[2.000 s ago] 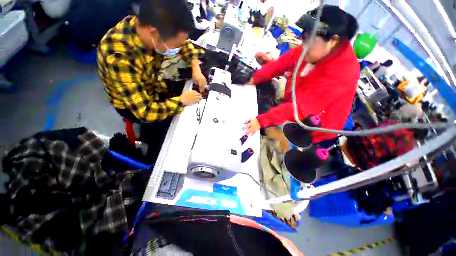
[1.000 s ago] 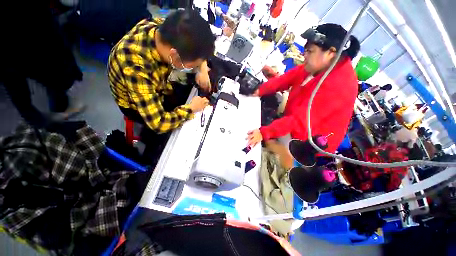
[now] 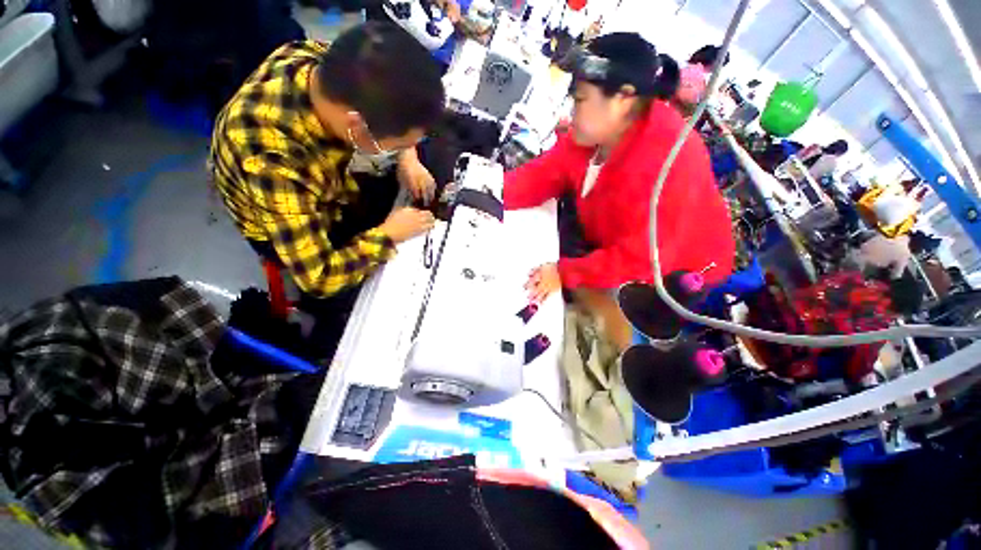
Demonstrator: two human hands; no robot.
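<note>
Neither of my hands shows. At the bottom edge lies black cloth [image 3: 420,503] with a pale stitched seam and a pink-coral border; I cannot tell if it is my clothing or a workpiece. Just beyond it stands a white lockstitch machine [image 3: 470,306] on a white table with a blue label [image 3: 436,443]. Two small dark and pink spools [image 3: 536,346] lie right of the machine. A person in a yellow-black checked shirt [image 3: 290,183] has both hands near the needle end. A person in red [image 3: 656,204] leans in from the right, one hand on the table.
A large plaid cloth heap [image 3: 140,376] lies at left over a blue bin edge [image 3: 269,350]. Olive-khaki cloth [image 3: 594,387] hangs right of the table. Black thread cones [image 3: 656,381], a curved grey tube [image 3: 658,215] and a white bar [image 3: 785,424] are at right. Blue bins stand below.
The person in red has moved left, closer to the machine head. The dark figure seen at far left one second ago is gone. The view has shifted slightly.
</note>
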